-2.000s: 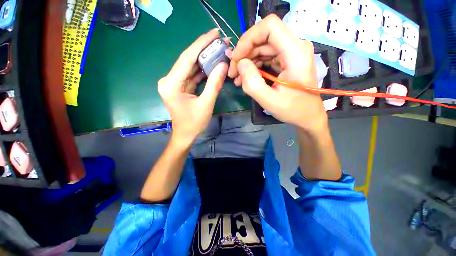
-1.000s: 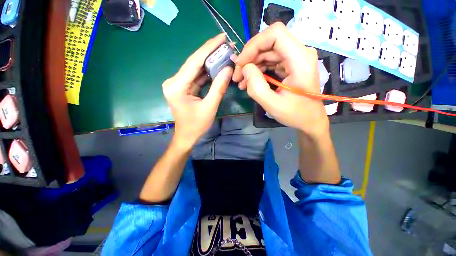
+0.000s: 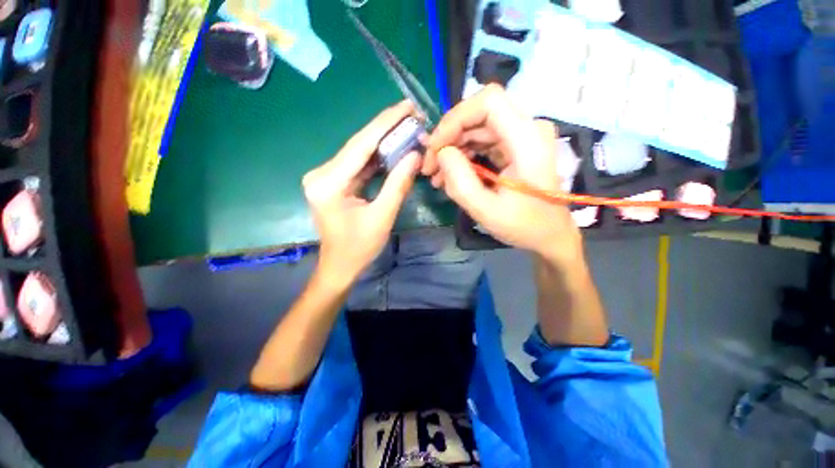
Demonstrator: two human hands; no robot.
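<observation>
My left hand [image 3: 352, 187] holds a small grey rounded-square watch case [image 3: 400, 142] between thumb and fingers, its edge turned up. My right hand [image 3: 499, 169] is at the case's right side, thumb and fingers pinched on the end of a thin red-orange tube [image 3: 586, 199]. The tube's tip is hidden by the fingers, and I cannot tell if it touches the case. Silver tweezers [image 3: 389, 62] lie on the green mat just beyond the hands.
A left foam tray [image 3: 78, 174] holds pink and blue units. A yellow printed strip [image 3: 169, 101], a dark watch unit [image 3: 240, 55] and a pale-blue cloth [image 3: 302, 46] lie beside it. A backing sheet with white pads [image 3: 632, 82] covers part of the right foam tray [image 3: 540, 239].
The view has shifted, so the bench things sit lower in the picture. Both hands keep the same hold on the case and tube.
</observation>
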